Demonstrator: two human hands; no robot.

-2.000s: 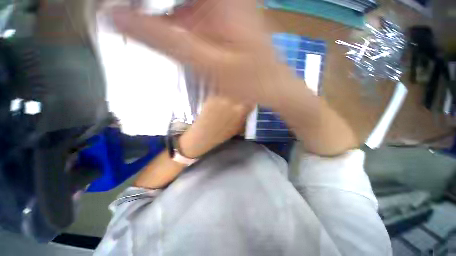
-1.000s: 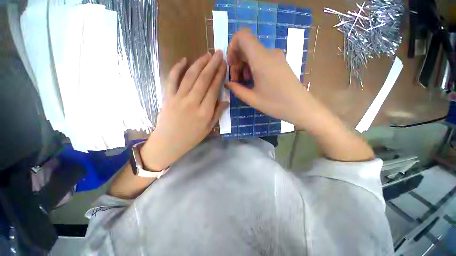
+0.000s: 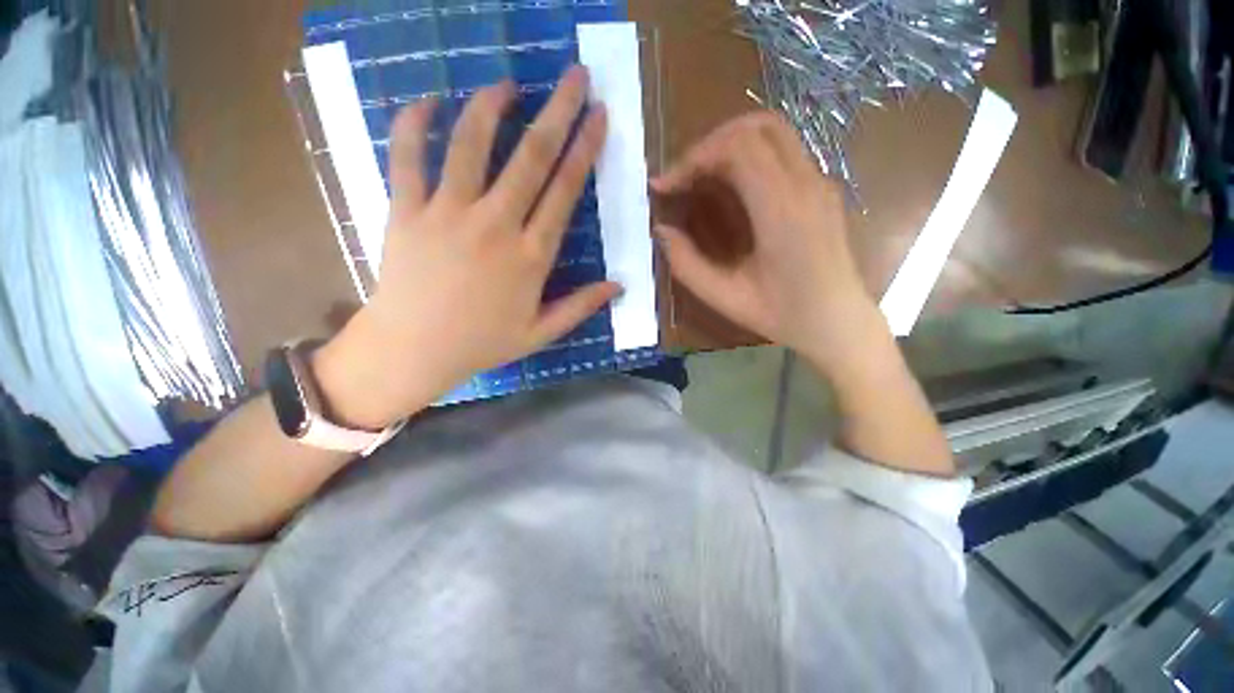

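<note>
The blue cell matrix lies on the brown board in front of me, crossed by thin silver ribbons. One white strip lies along its left side, another white strip along its right side. Thin bus ribbon shows outside both strips. My left hand lies flat on the cells, fingers spread, fingertips near the right strip and the thumb tip at its edge. My right hand is at the right bus ribbon, its thumb and index fingertips apart; nothing is seen between them.
A white strip pile and a long ribbon bundle are on the left. A tangled ribbon pile lies upper right, above a spare white strip. A dark cord curves at far right. Metal racks stand lower right.
The view has shifted right. My left hand has moved from the left strip onto the cells, fingers now spread. My right hand has moved from the left strip to the matrix's right edge.
</note>
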